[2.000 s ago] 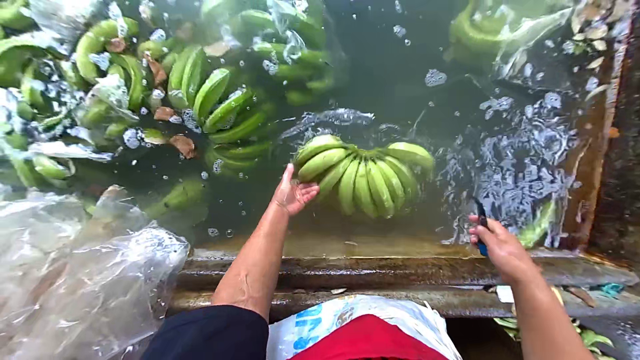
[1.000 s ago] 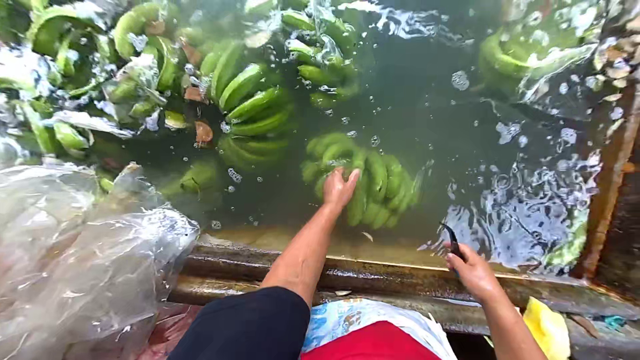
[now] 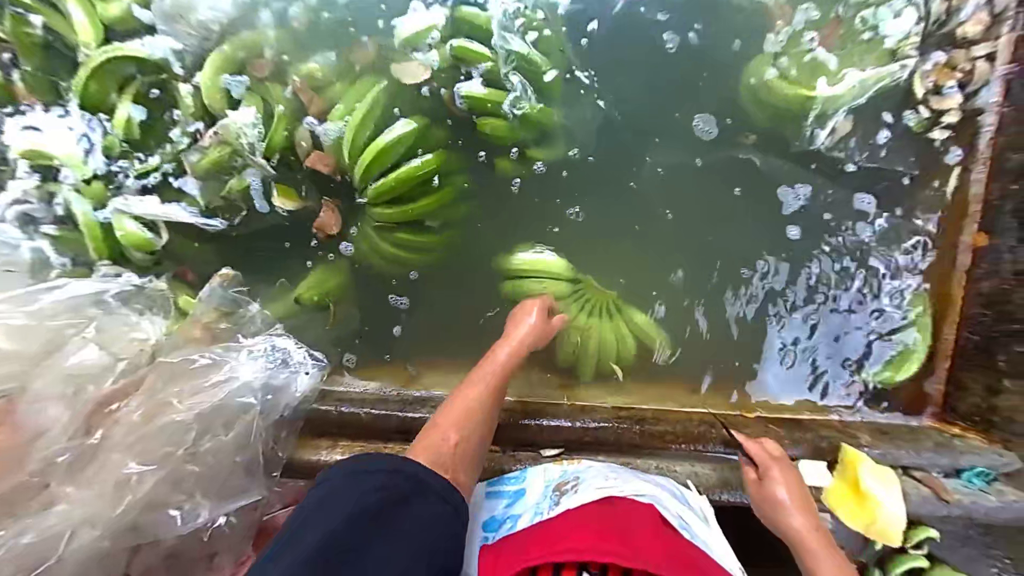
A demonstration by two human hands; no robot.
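Observation:
A hand of green bananas lies partly under the murky water, close to the near wall of the tank. My left hand is at its left side, with the fingers curled against the fruit; the fingertips are partly hidden. Over the near ledge on the right, my right hand is closed around a dark, slender knife, its blade pointing up and left. Another hand of green bananas floats to the left of centre.
Many green bananas with plastic crowd the upper left. Clear plastic sheeting covers the lower left. The tank's near ledge runs before me; a yellow piece lies at its right. Another banana cluster floats upper right.
The near banana hand was level at the surface, then deeper with my left hand on top; now it is tilted and my left hand is at its left side. My right hand still has the knife.

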